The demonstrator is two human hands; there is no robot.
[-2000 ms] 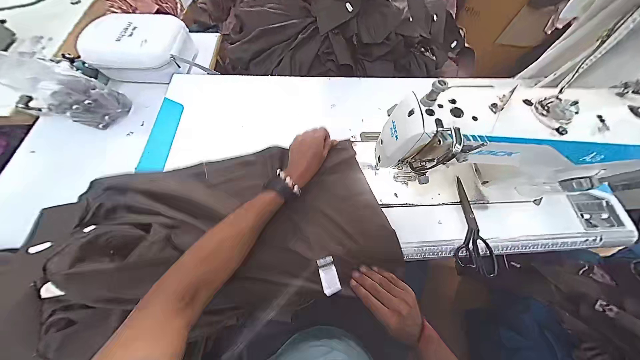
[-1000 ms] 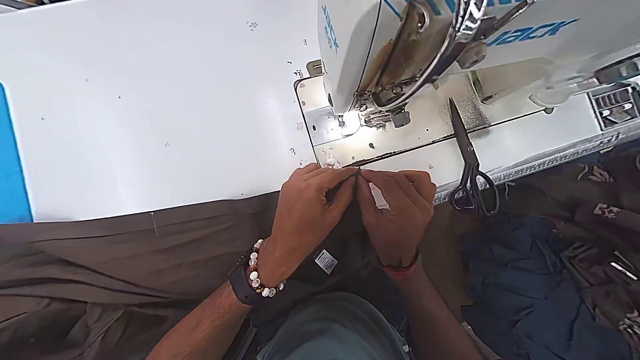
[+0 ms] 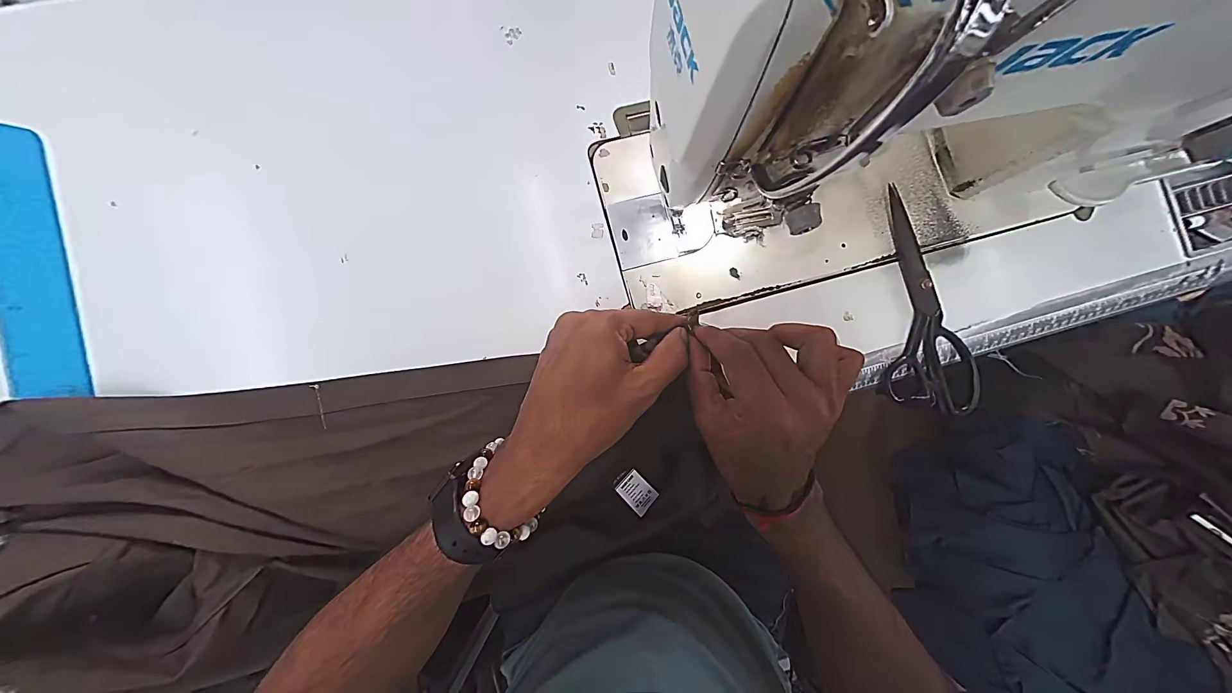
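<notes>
Brown fabric (image 3: pixel 404 423) lies along the table's front edge and over my lap. My left hand (image 3: pixel 602 385), with a beaded bracelet and dark band at the wrist, pinches the fabric's edge between thumb and forefinger. My right hand (image 3: pixel 765 395) pinches the same edge, its fingertips meeting those of the left. Both are just in front of the Jack sewing machine's needle area (image 3: pixel 688 226), which is lit. A small white label (image 3: pixel 636 492) with writing hangs on the cloth below my hands. The fabric between my fingertips is mostly hidden.
Black-handled scissors (image 3: pixel 924 308) lie to the right of my hands, across the table edge. A measuring tape strip (image 3: pixel 1049 322) runs along that edge. Dark blue cloth (image 3: pixel 1020 539) and brown garments (image 3: pixel 1165 462) are heaped at lower right. A blue strip (image 3: pixel 38 269) is at far left.
Two seconds ago my hands lay apart, flat on the spread cloth; now they meet fingertip to fingertip at its edge. The view has moved closer to the machine.
</notes>
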